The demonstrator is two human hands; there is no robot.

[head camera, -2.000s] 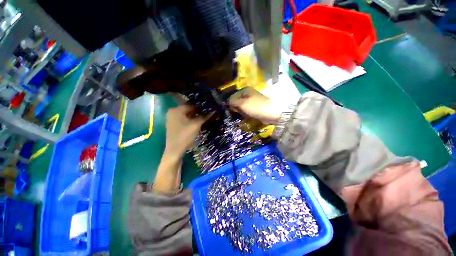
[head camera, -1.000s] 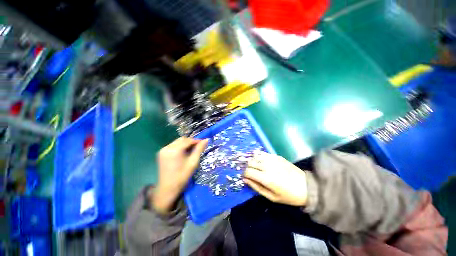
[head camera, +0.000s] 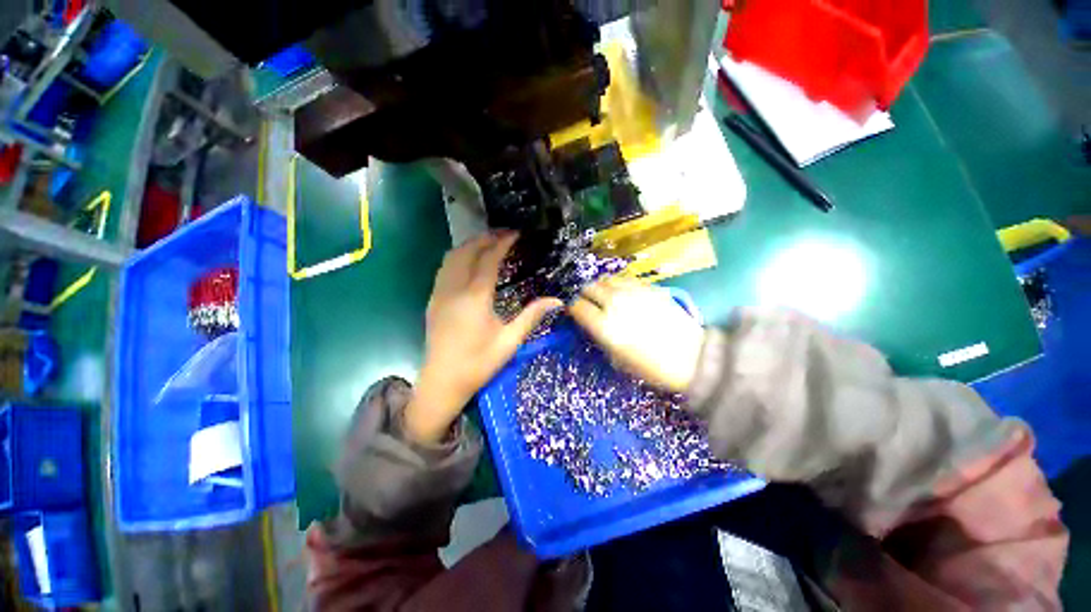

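Observation:
A dark press (head camera: 526,120) with a yellow base (head camera: 670,249) stands at the top middle. A shallow blue tray (head camera: 556,520) sits in front of it, holding many tiny shiny metal pieces (head camera: 604,424). A pile of thin dark-and-silver parts (head camera: 526,281) lies at the press base, partly hidden by the hands. My left hand (head camera: 479,323) is at the pile's left side, fingers spread around it. My right hand (head camera: 634,329) is at the tray's far edge, fingertips at the pile; whether it holds a part cannot be told.
A large blue tote (head camera: 180,508) at left holds a red-ended bundle (head camera: 215,299) and a white paper. A red bin (head camera: 826,54), paper (head camera: 814,132) and black pen (head camera: 778,161) lie at upper right. A blue container with a yellow edge (head camera: 1031,236) is at far right.
Both hands have moved from over the tray forward to the pile at the press base. The camera view has shifted, and the press and red bin show more fully than one second ago.

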